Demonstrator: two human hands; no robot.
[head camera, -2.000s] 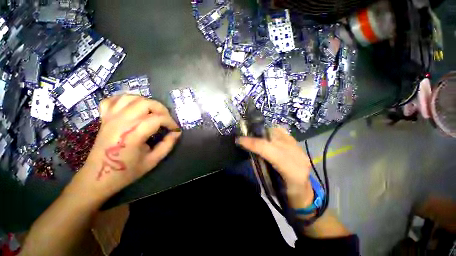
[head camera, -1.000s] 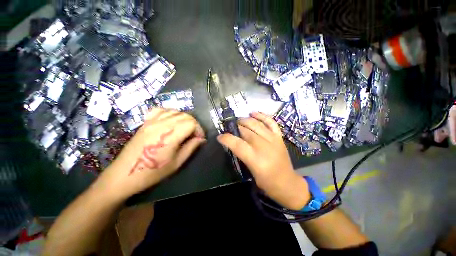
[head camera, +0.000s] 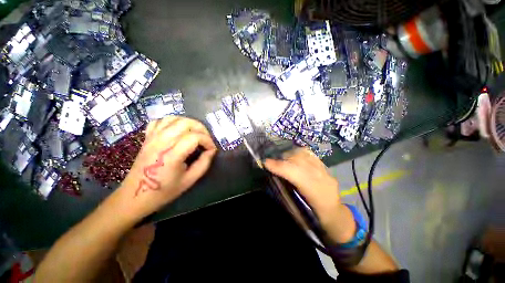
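Observation:
Two small circuit boards lie side by side on the dark green mat between my hands; one is the left board (head camera: 223, 129). My right hand (head camera: 302, 179) holds the black soldering iron (head camera: 268, 157), which is blurred, its front end over the right board (head camera: 239, 110). My left hand (head camera: 174, 160) rests on the mat left of the boards, thumb and index fingertips together. I cannot tell whether something small is between those fingertips.
A heap of circuit boards (head camera: 119, 99) lies left, with dark-red grains (head camera: 113, 160) beside it. Another heap (head camera: 343, 94) lies right. A white cylinder with an orange-red band (head camera: 414, 36), a black round grille (head camera: 360, 10) and a pink fan (head camera: 495, 119) stand beyond. Black cords loop by my right wrist.
The view has shifted. The iron has turned and blurred, its front end now over the right board. The two boards now lie close together, more visible than a second ago.

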